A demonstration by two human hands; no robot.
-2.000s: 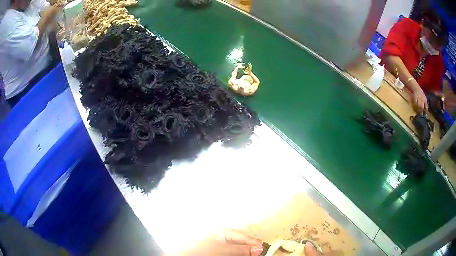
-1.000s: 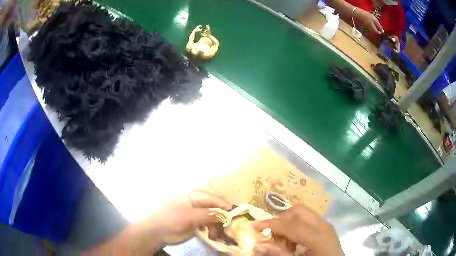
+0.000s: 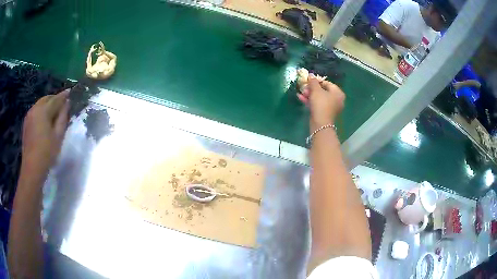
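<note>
My left hand (image 3: 46,128) is at the left by the pile of black rings (image 3: 22,92), its fingers closed on a black ring part (image 3: 80,97). Another black ring part (image 3: 98,123) lies on the metal table just below it. My right hand (image 3: 322,98) reaches over the green belt and holds a cream part (image 3: 303,78), mostly covered by the fingers. A second cream part (image 3: 101,62) lies on the belt at the upper left. The glue dish (image 3: 201,192) stands on the stained cardboard sheet (image 3: 234,229), with a pale applicator stick (image 3: 212,193) lying across it.
Black parts (image 3: 265,46) lie on the belt (image 3: 185,65) near my right hand. A grey post (image 3: 398,92) slants across the right. A mug (image 3: 415,207) and a small white block (image 3: 399,249) are at the lower right. A person in white (image 3: 411,27) sits across the belt.
The view has swung right. My hands have moved apart from over the cardboard: the right carries the cream part over the belt, the left has taken hold of a black ring.
</note>
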